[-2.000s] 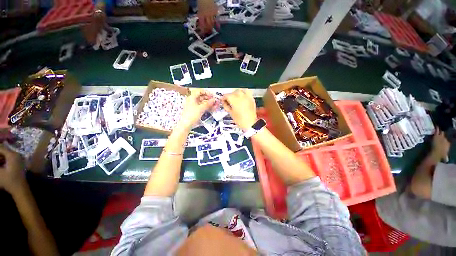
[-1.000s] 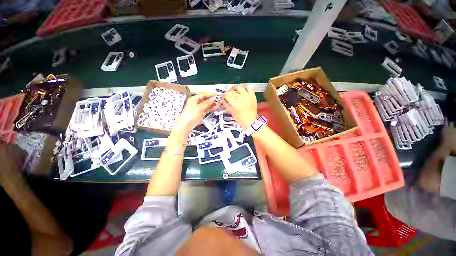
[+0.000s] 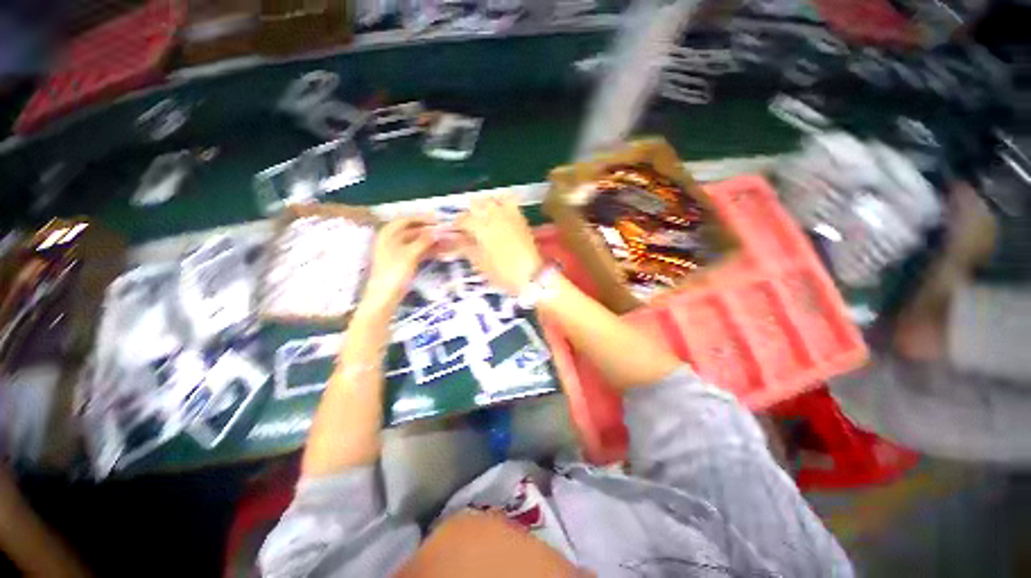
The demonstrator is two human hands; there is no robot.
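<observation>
My left hand (image 3: pixel 398 253) and my right hand (image 3: pixel 499 244) meet over the bench, fingertips close together on a small part. The part is mostly hidden by the fingers and blurred; it looks whitish. White housing frames (image 3: pixel 439 352) lie loose just below my hands. The small cardboard box of white round parts (image 3: pixel 318 266) stands left of my left hand. The taller cardboard box of amber-and-dark parts (image 3: pixel 642 226) stands right of my right hand, on the salmon-red compartment tray (image 3: pixel 755 327). My right forearm lies across the tray's left side.
More white housings (image 3: pixel 158 339) are heaped at left. Stacked housings (image 3: pixel 865 203) stand at far right, near another person's arm (image 3: pixel 947 271). Loose frames (image 3: pixel 312 175) lie on the green belt (image 3: pixel 514 152) beyond the metal strip. A slanting pale post (image 3: pixel 633 79) rises behind the taller box.
The whole view has shifted, tilted and blurred. The frames on the belt sit further left against the small box. My hands remain together at the same place over the bench.
</observation>
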